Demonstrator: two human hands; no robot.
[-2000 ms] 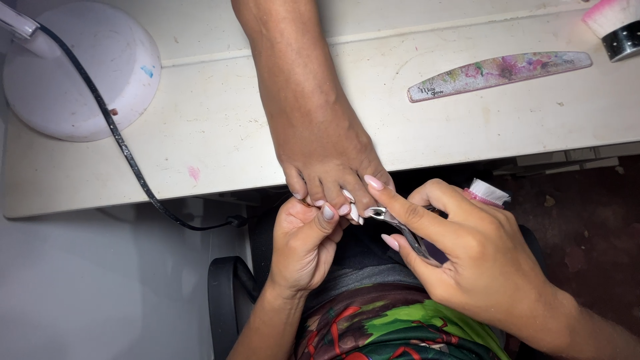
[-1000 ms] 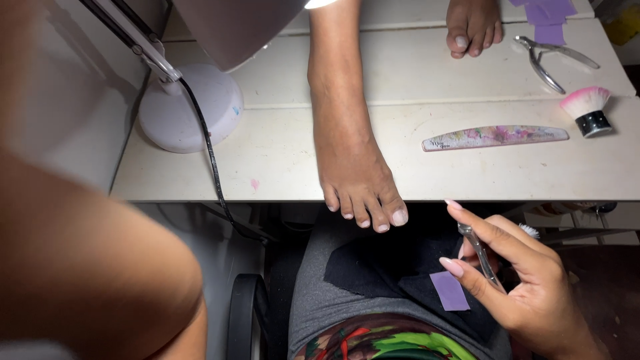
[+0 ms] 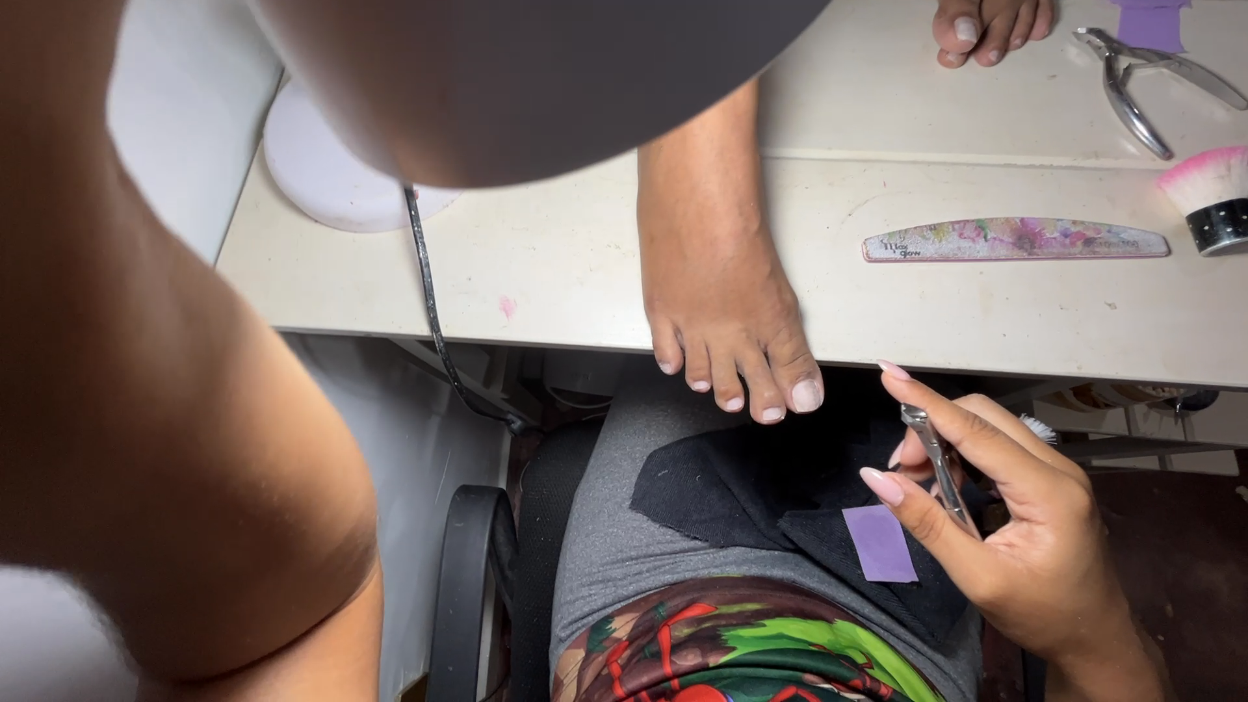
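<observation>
My right hand (image 3: 1004, 507) holds a silver metal cuticle nipper (image 3: 941, 468) between thumb and fingers, to the right of a person's bare foot (image 3: 721, 263). It does not touch the foot, whose toes reach over the table's front edge. White bristles of a brush (image 3: 1038, 429) show behind my fingers. A purple rectangular piece (image 3: 880, 544) lies on a black cloth (image 3: 721, 487) over my lap. My left forearm and bent elbow (image 3: 283, 468) fill the left side, large and close; the left hand is out of view.
A dark lamp head (image 3: 585, 78) hangs at top centre, hiding part of the lamp's white base (image 3: 331, 175). On the white table (image 3: 546, 283) lie a floral nail file (image 3: 1014, 240), another nipper (image 3: 1131, 88) and a pink-and-white brush (image 3: 1214, 200). The person's other foot (image 3: 990, 29) rests behind.
My left hand has let go of the toes and left the view, with its arm raised at the left. The right hand has drawn away from the toes. The lamp head has come into view and moved lower.
</observation>
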